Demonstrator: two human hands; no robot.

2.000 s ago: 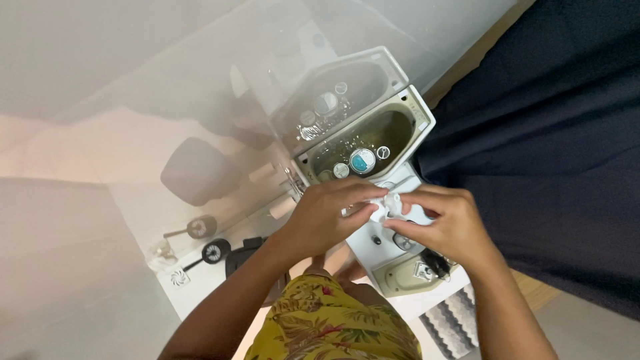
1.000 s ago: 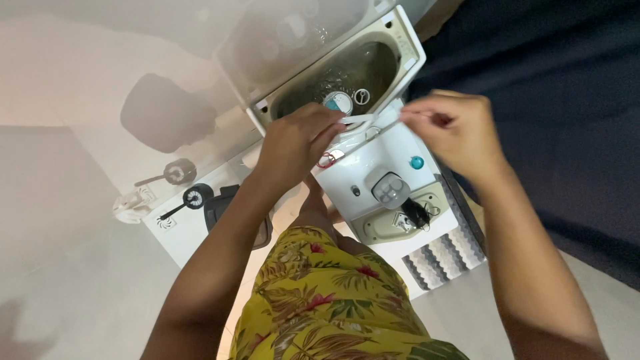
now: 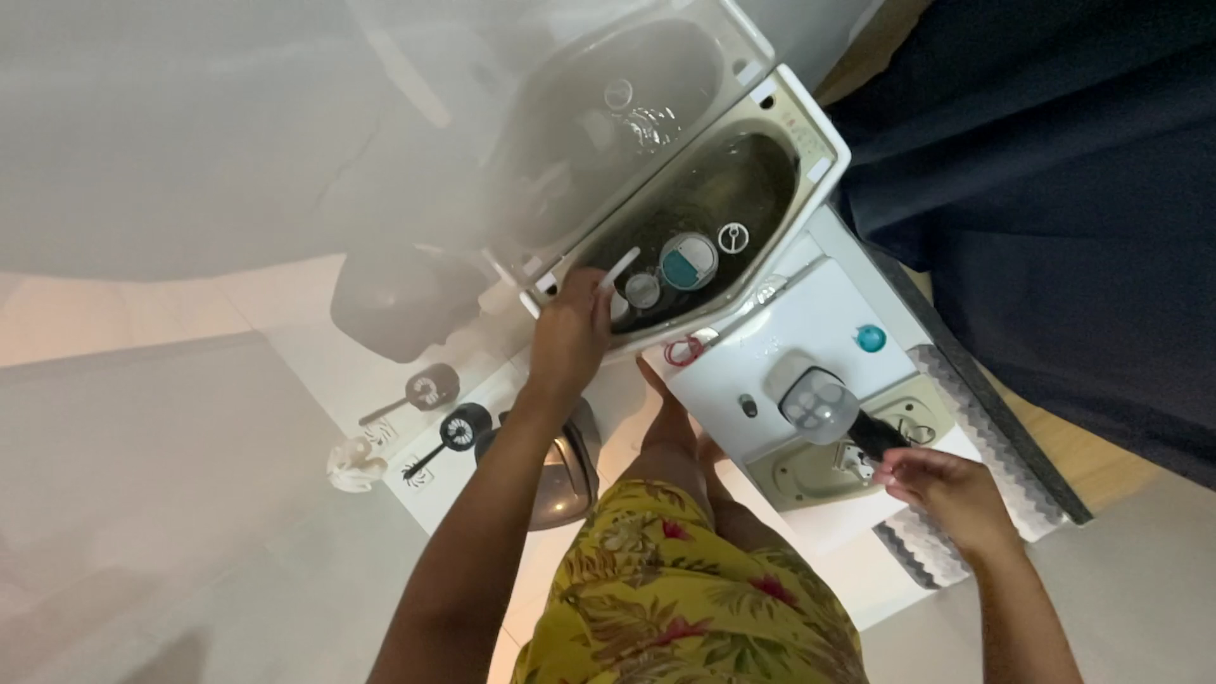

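My left hand (image 3: 575, 332) is at the left end of an open toilet tank (image 3: 831, 142), holding a slim white plastic piece (image 3: 622, 269) over the water. Inside the tank stand a round white-and-teal flush valve top (image 3: 689, 261), a pale round cap (image 3: 642, 291) and a white ring (image 3: 733, 237). My right hand (image 3: 936, 484) reaches to a beige tray-like piece (image 3: 793, 475), beside a black object (image 3: 876, 435) and small white-and-black parts (image 3: 853, 462). Whether its fingers hold anything is unclear. A clear domed container (image 3: 819, 406) is close by.
On the white toilet lid (image 3: 807, 313) lie a teal round part (image 3: 870, 338), a small grey part (image 3: 749, 406) and a red loop (image 3: 682, 351). A toilet brush (image 3: 461, 427) and a dark bin (image 3: 565, 475) are at left. A dark curtain (image 3: 1045, 190) hangs at right.
My hands were together over the tank's front edge and have moved apart. The left has gone to the tank's left end, the right down to the beige piece.
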